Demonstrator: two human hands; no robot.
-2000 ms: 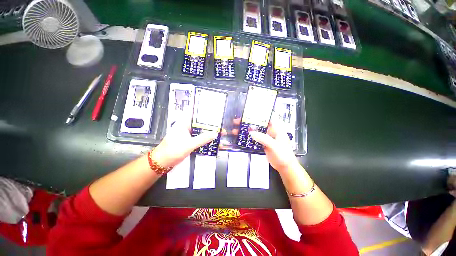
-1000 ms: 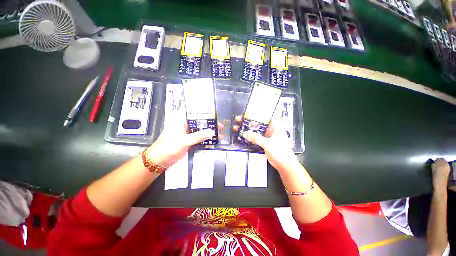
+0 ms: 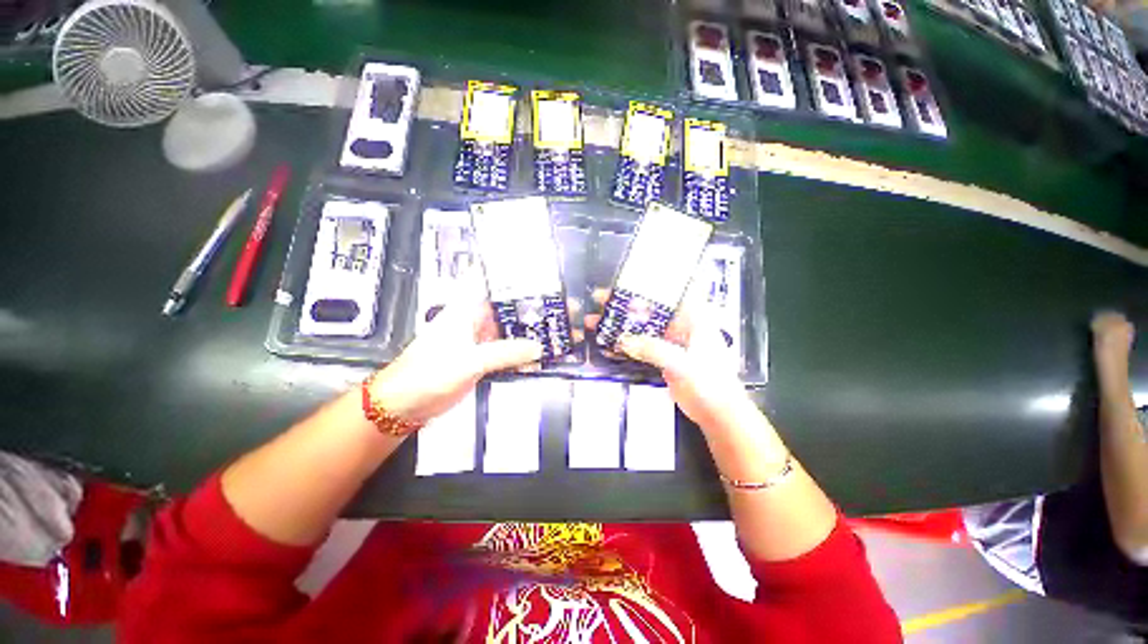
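Note:
My left hand (image 3: 460, 352) holds a keypad phone (image 3: 520, 258) front side up, its screen lit white, with my thumb on the keys. My right hand (image 3: 686, 359) holds another keypad phone (image 3: 657, 258) the same way, tilted to the right, thumb low on its keypad. Both are above a clear blister tray (image 3: 287, 302). In its far row several phones lie front up with yellow borders and lit screens, such as this phone (image 3: 487, 132). White phones lie face down at its left (image 3: 343, 271) and partly behind my hands. Blank white rectangular pieces (image 3: 512, 428) lie before the tray.
A silver-white pen (image 3: 208, 252) and a red pen (image 3: 258, 237) lie left of the tray. A small fan (image 3: 123, 63) stands upper left. More phone trays (image 3: 825, 82) are at the far right. Another person's arm (image 3: 1120, 415) is at the right edge.
The held phones have moved up a little and tilted, their tops leaning apart. The far trays have shifted right. Another person's arm has come into view at the right.

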